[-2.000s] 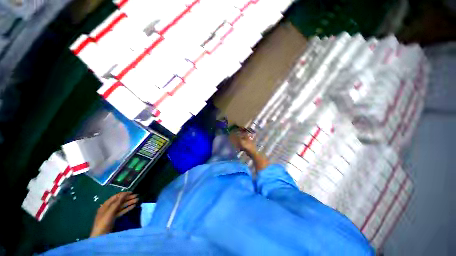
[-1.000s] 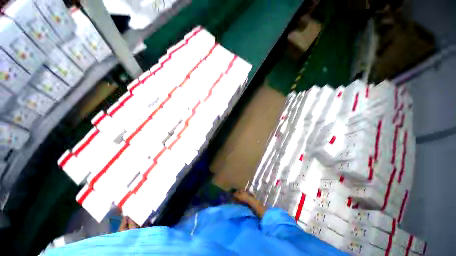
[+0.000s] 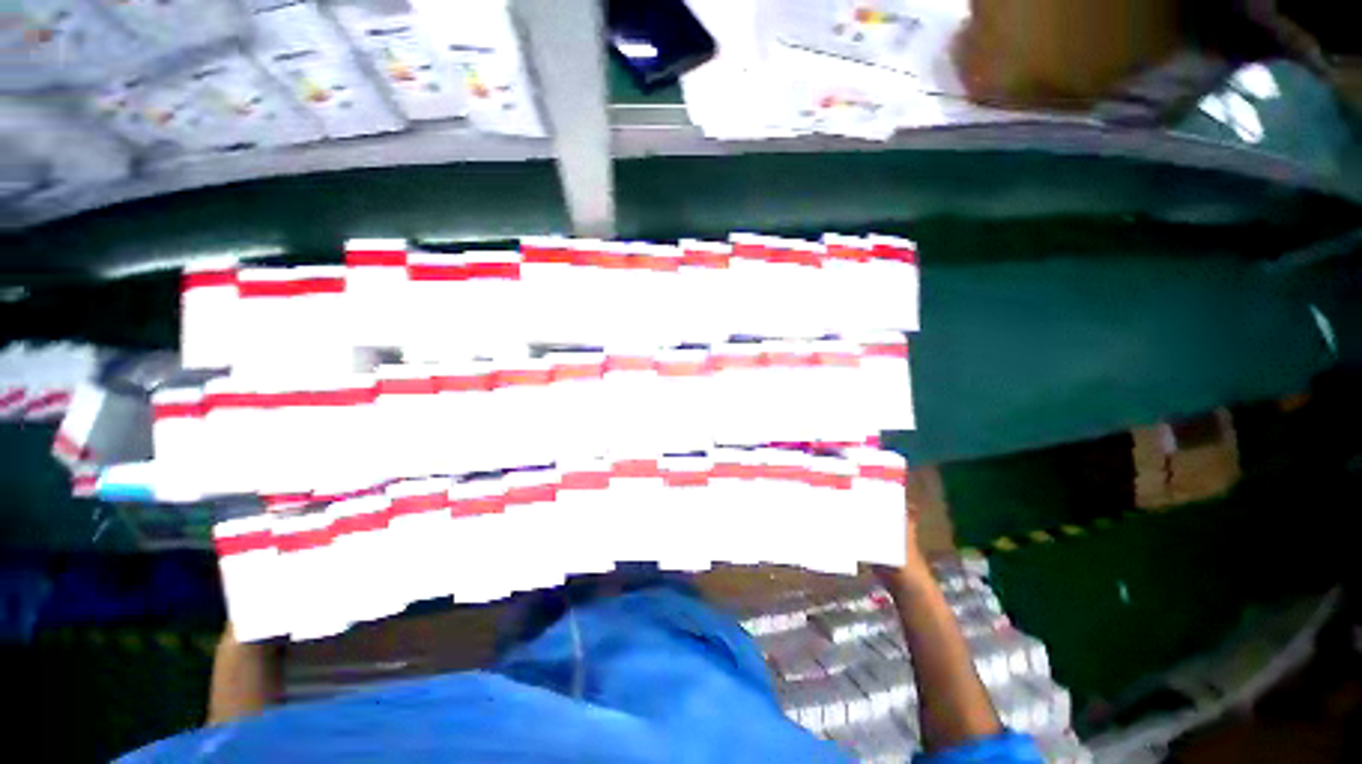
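Three long rows of white product boxes with red bands lie side by side across the green bench (image 3: 1105,358). The nearest row of boxes (image 3: 568,537) is between my hands. My left hand (image 3: 248,675) is at its left end, low and partly hidden by the boxes. My right hand (image 3: 907,575) is against its right end, fingers mostly hidden. The middle row (image 3: 538,426) and far row (image 3: 553,306) lie beyond it. The weighing scale (image 3: 132,481) shows only in part at the left, behind the rows' ends.
Loose white boxes (image 3: 42,381) lie left of the scale. Below the bench at right are stacked cartons (image 3: 851,672) and a brown carton (image 3: 1188,460) on the floor. A metal post (image 3: 575,120) and shelf with white boxes (image 3: 299,82) stand beyond. A blurred brown shape is at top right.
The view has turned, so the rows now run left to right. My left hand has moved from beside the scale to the near row's left end; my right hand has come up to its right end.
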